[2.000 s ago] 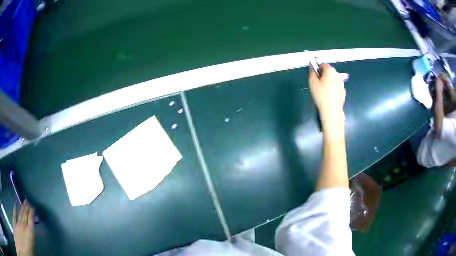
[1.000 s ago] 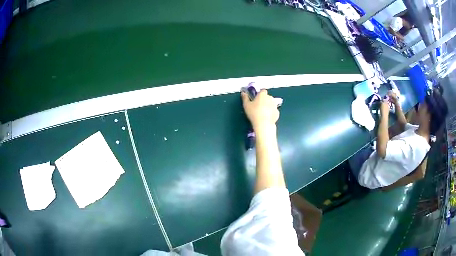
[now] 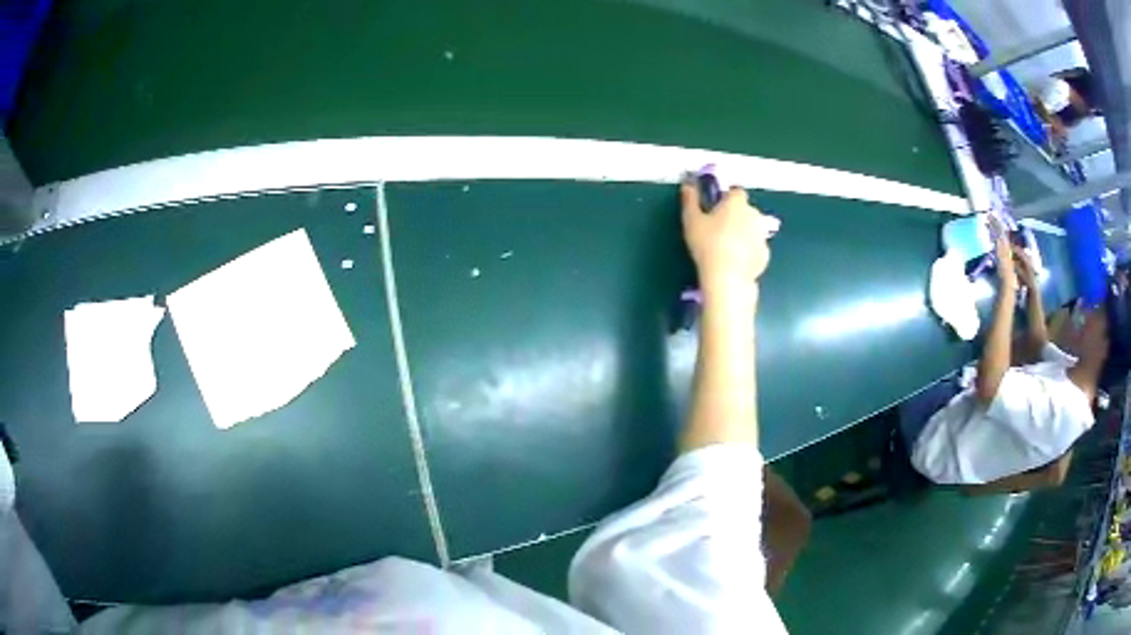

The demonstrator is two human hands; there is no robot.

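Observation:
My right hand [image 3: 726,248] reaches out over the bench near the pale rail, with its fingers closed around a black-and-purple pen housing [image 3: 709,189]. The housing's dark upper end shows past my fingertips, and a dark part with a pink-purple band shows below, left of my wrist. My palm hides the middle. A small pale tip [image 3: 771,226] sticks out at the right side of my hand; I cannot tell what it is. My left hand is out of view; only a pale sleeve shows at the left edge.
Two ragged white paper pieces [image 3: 261,329] lie on the dark green bench [image 3: 533,447], with small white bits near the seam. A pale rail [image 3: 496,158] separates it from the green conveyor. At right, a person in white works beside a white cloth-like item [image 3: 953,295].
The view has swung to the right since the first frame, and more of the neighbouring person shows. My left hand has left the picture. My right hand still holds the housing near the rail.

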